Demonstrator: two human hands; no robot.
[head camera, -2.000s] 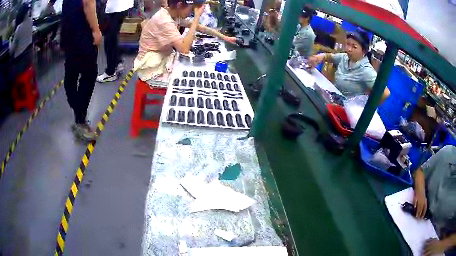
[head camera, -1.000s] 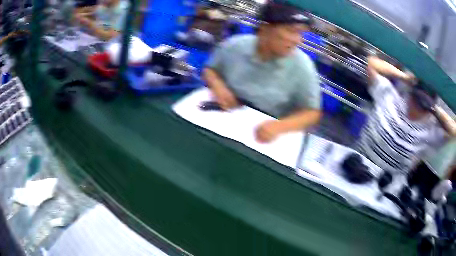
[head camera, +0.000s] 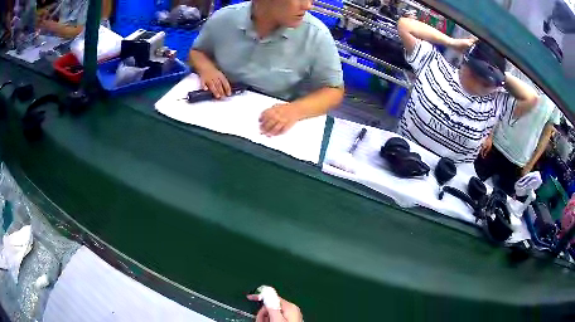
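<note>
One hand of mine, which looks like my right hand (head camera: 280, 309), is at the bottom edge, over the near side of the green conveyor belt (head camera: 208, 214). It is small and cut off by the edge. A small white piece (head camera: 269, 297), a finger cover or cloth, is at its fingers; I cannot tell whether it is worn or held. No headphones show at this hand. My left hand is not in view. A white work mat (head camera: 120, 292) lies at the near edge, lower left.
Black headphones (head camera: 41, 113) lie on the belt at far left. Opposite, a person's hand rests on a black tool (head camera: 200, 95) on a white mat (head camera: 243, 122). More headphones (head camera: 403, 157) lie right. A blue bin (head camera: 139, 78) and green post (head camera: 92, 44) stand upper left.
The view has swung right, from the parts tray and film-covered bench to the belt and workers opposite. My hand has come into view at the bottom edge.
</note>
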